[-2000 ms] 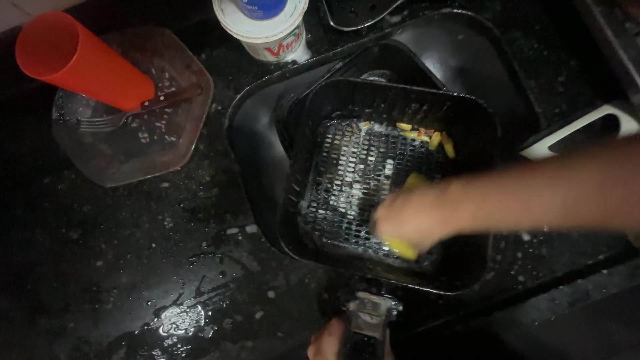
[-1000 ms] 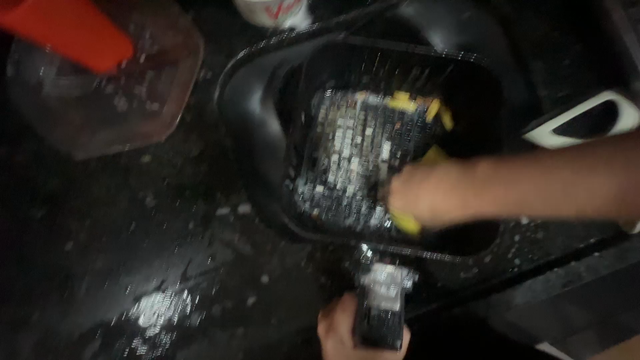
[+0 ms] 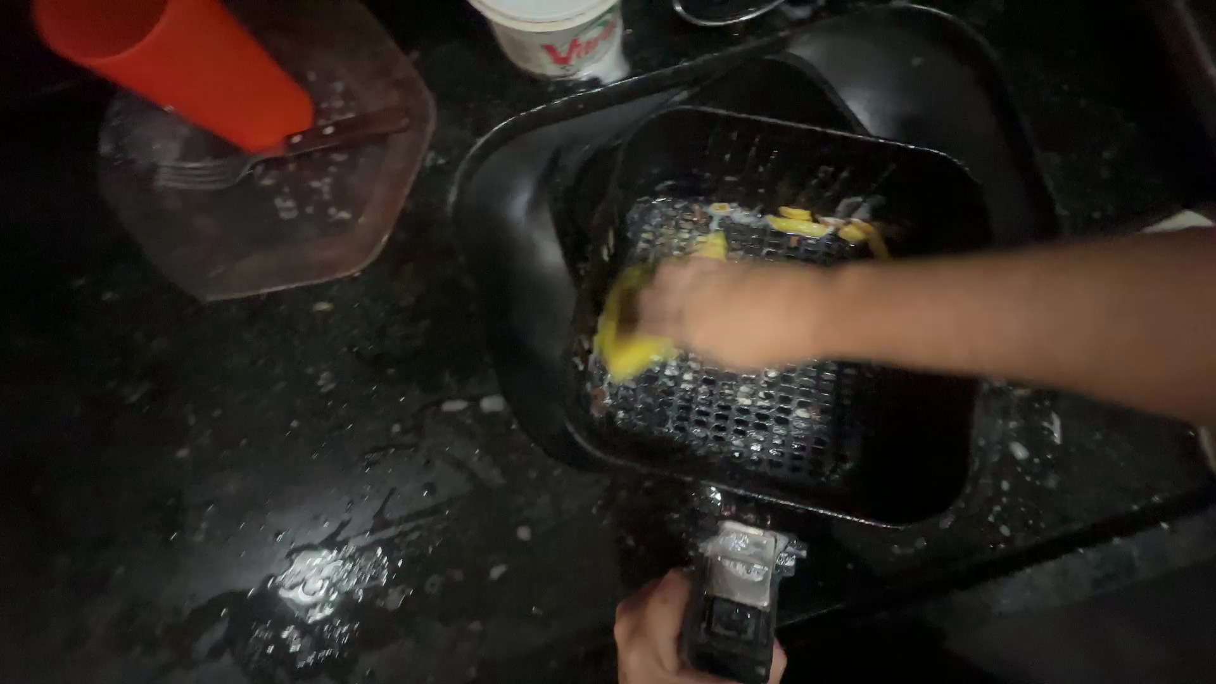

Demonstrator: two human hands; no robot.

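Observation:
My left hand (image 3: 654, 627) grips the black handle (image 3: 731, 617) of an air fryer basket (image 3: 760, 501) at the bottom of the view. Inside the basket, my right hand (image 3: 741, 313), blurred, presses a yellow cloth or sponge (image 3: 627, 356) against the left part of the perforated bottom. Wet whitish residue covers the grid. Yellow food scraps (image 3: 798, 224) lie along the far edge of the bottom. The basket rests tilted over a larger black basin (image 3: 518, 285). Another dark piece sits behind the basket, mostly hidden.
On the wet dark stone counter (image 3: 380, 456) at the left, a clear plate (image 3: 285, 256) carries an orange plastic cup (image 3: 228, 76) and a fork (image 3: 204, 173). A white plastic tub (image 3: 560, 38) stands behind the basin. A pale object (image 3: 1180, 221) shows partly at the right edge.
My right hand has moved left across the basket's bottom with the yellow cloth or sponge. My left hand still holds the handle.

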